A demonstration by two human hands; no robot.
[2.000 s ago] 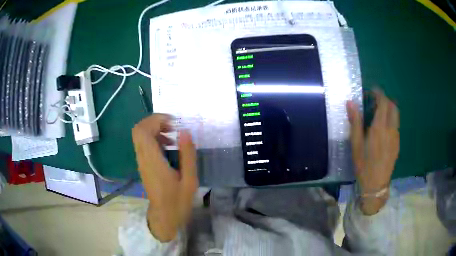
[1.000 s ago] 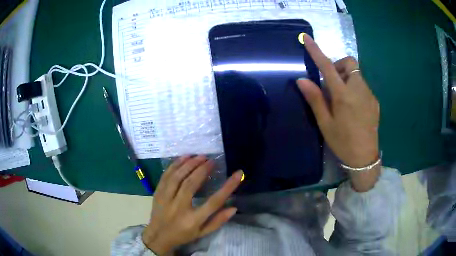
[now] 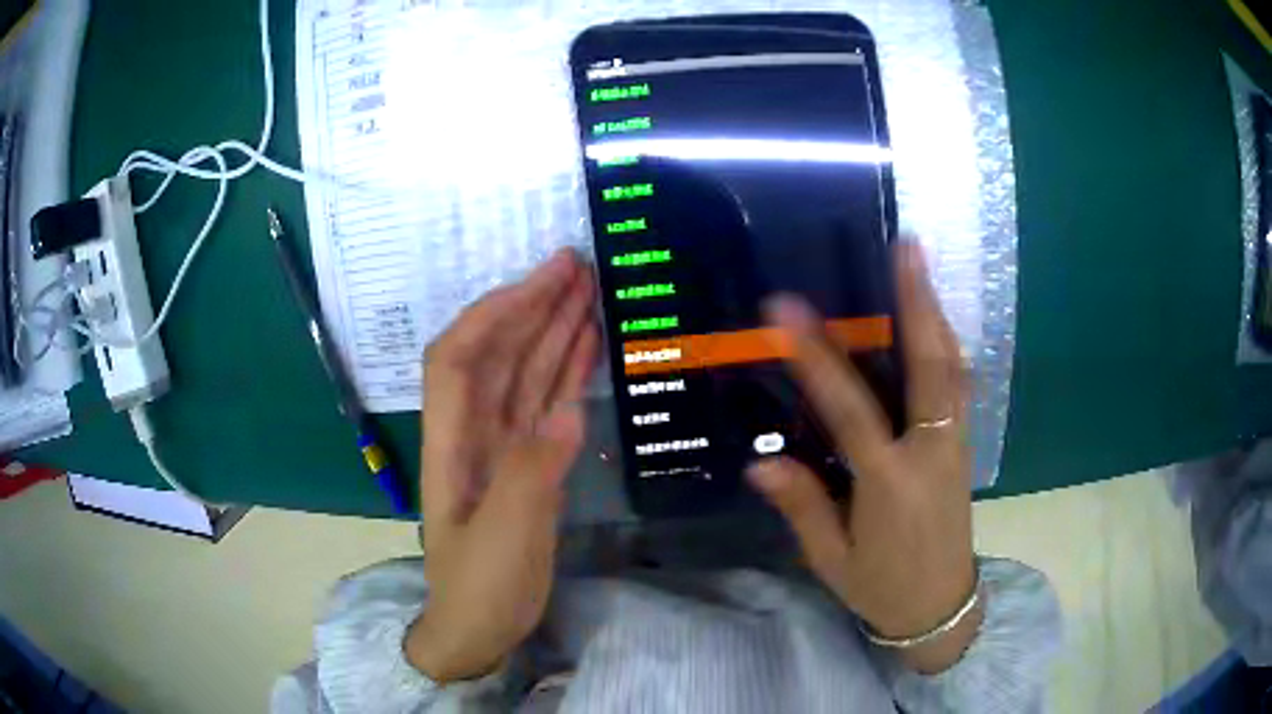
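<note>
The tablet (image 3: pixel 725 223) lies face up on a bubble wrap bag (image 3: pixel 956 181), over the white printed record sheet (image 3: pixel 356 251). Its dark screen shows a column of green and white text lines, with one line highlighted orange. A ceiling light streak crosses the glass. My right hand (image 3: pixel 886 481) is over the lower right of the screen, fingers apart, blurred, with a fingertip at the orange line. My left hand (image 3: pixel 502 446) rests at the tablet's left edge, fingers extended, holding nothing visible.
A ballpoint pen (image 3: pixel 328 349) lies left of the sheet on the green mat (image 3: pixel 1116 279). A white power strip (image 3: pixel 130 307) with a black plug (image 3: pixel 66 228) and white cables is at the left. A bagged item shows at the right rim. Another person's sleeve (image 3: pixel 1235 544) is at the lower right.
The screen went from a dark view with yellow touch dots to the text menu with an orange line. My right hand moved down from the upper right; my left hand moved up beside the tablet's edge.
</note>
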